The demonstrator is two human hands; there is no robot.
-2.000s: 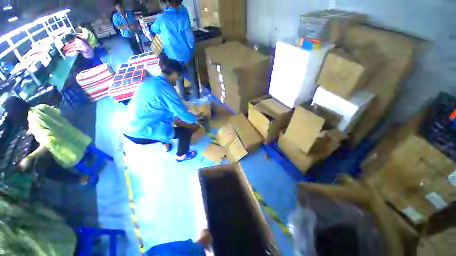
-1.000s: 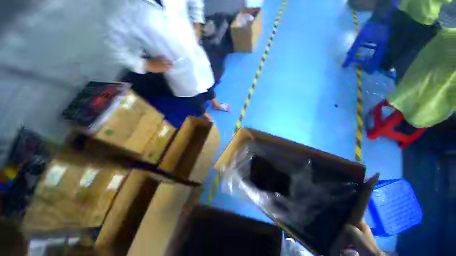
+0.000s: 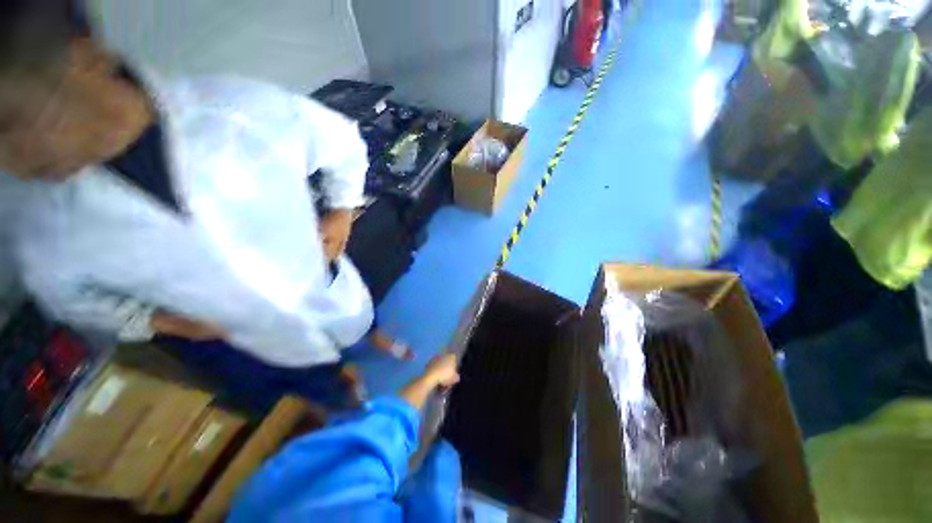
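A long open brown carton (image 3: 516,393) with a dark inside stands in front of me. My left hand (image 3: 439,376), in a blue sleeve, is closed on its left rim. Right beside it stands a second open carton (image 3: 772,403), holding a crumpled clear plastic liner (image 3: 639,383) and dark slatted contents (image 3: 671,373). My right hand is not in view.
A person in a white coat (image 3: 240,204) stands close at the left, beside brown cartons (image 3: 123,409). A small open carton (image 3: 475,184) and black stacks (image 3: 393,204) are beyond. Workers in yellow-green smocks (image 3: 894,220) are at the right. Yellow-black tape (image 3: 557,153) crosses the blue floor.
The view has turned. My left hand now shows on the empty carton's rim. The hand at the lined carton's lower right corner has left the view. The person in white is nearer.
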